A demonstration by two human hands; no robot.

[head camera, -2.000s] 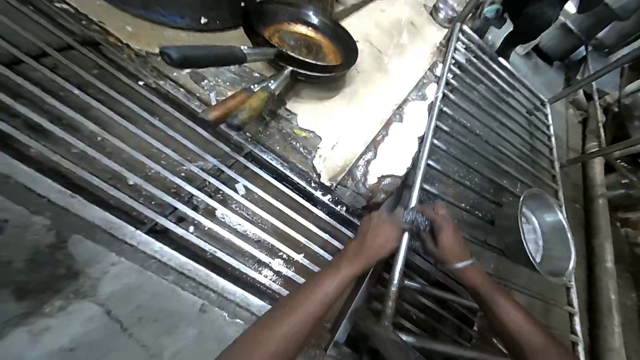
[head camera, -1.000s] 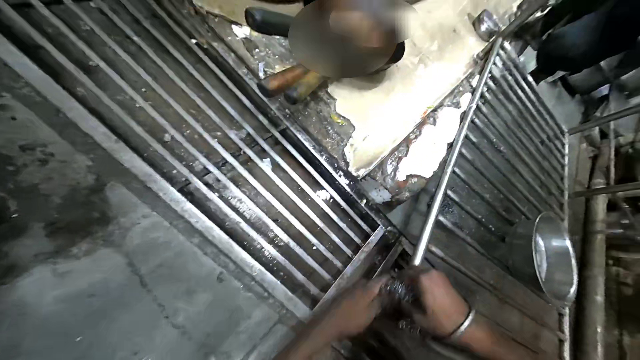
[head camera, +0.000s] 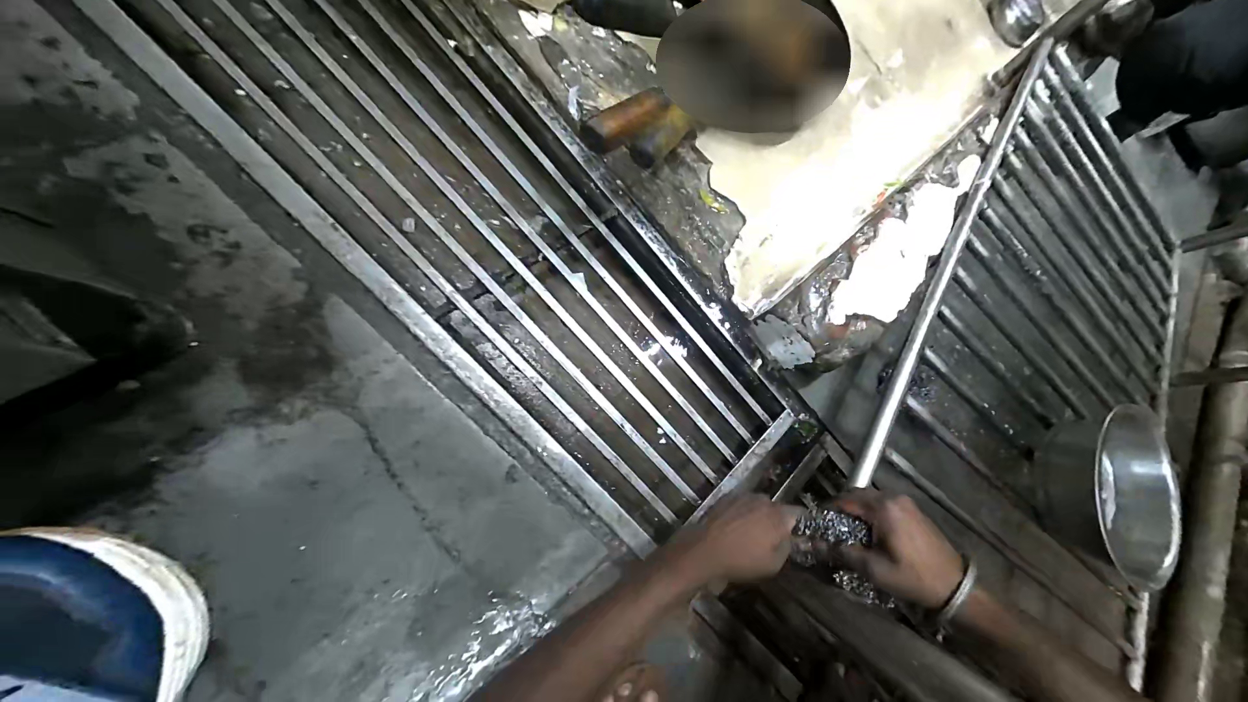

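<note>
At the lower end of a metal pipe rail (head camera: 916, 341), my left hand (head camera: 749, 538) is closed against a wad of metal scouring wool (head camera: 834, 527). My right hand (head camera: 902, 548), with a bangle on its wrist, grips the same wad from the other side. The fingertips and the part of the rail under the wad are hidden. Left of the hands lies a metal floor grate (head camera: 575, 283) with long parallel bars. The rail borders a rack of metal bars (head camera: 1063, 244) on the right.
A metal pot (head camera: 1139, 497) rests tilted against the rack. Pan handles (head camera: 629, 119) lie at the top by a pale, ragged-edged sheet (head camera: 829, 195). A blue and white round container (head camera: 88, 614) stands at lower left on the wet concrete floor (head camera: 390, 458). Bare toes show at the bottom.
Both hands have moved down along the rail to its lower end with the scouring wool. The view has shifted, bringing the blue and white container into sight.
</note>
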